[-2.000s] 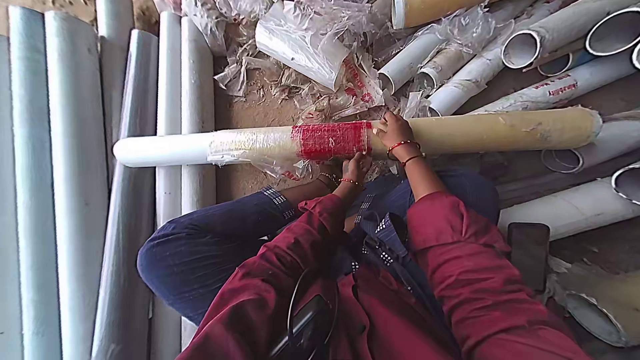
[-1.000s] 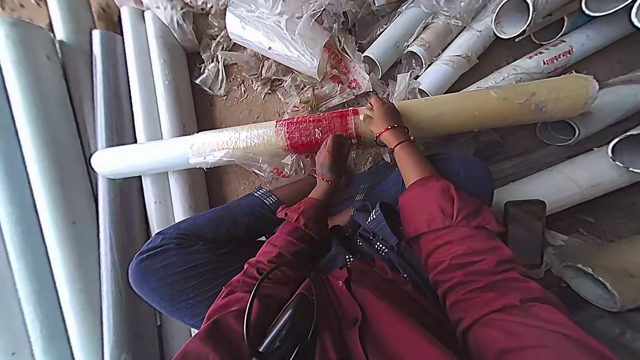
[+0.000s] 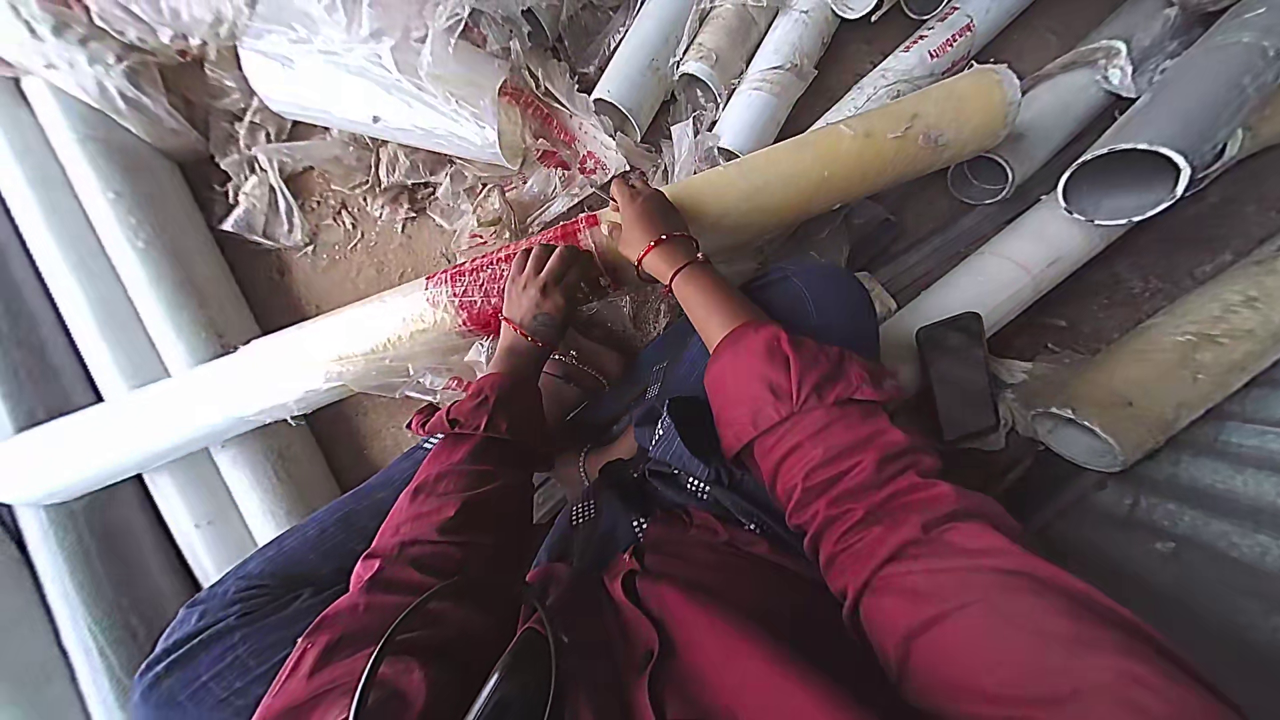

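A long roll or tube [image 3: 840, 160], yellowish at the right and white at the left, lies slanted across my lap. Clear plastic film [image 3: 400, 370] with a red printed band [image 3: 470, 285] wraps its middle and hangs loose below. My left hand [image 3: 545, 290] is closed on the film at the band's right end, against the tube. Just right of it, my right hand [image 3: 645, 220] rests at the top of the tube with its fingers pinched together near the film's edge. A thin dark item seems to show at those fingertips; what it is I cannot tell.
White rolls [image 3: 160, 250] lie side by side at the left. Torn plastic film [image 3: 270, 200] and a wrapped white roll [image 3: 380, 90] are on the ground ahead. Hollow tubes [image 3: 1125, 185] are scattered at the right. A black phone [image 3: 957, 375] rests beside my right knee.
The tube has gone from nearly level to slanting up at the right, partly as the view turned. My left hand has moved from beneath the tube up onto the red band.
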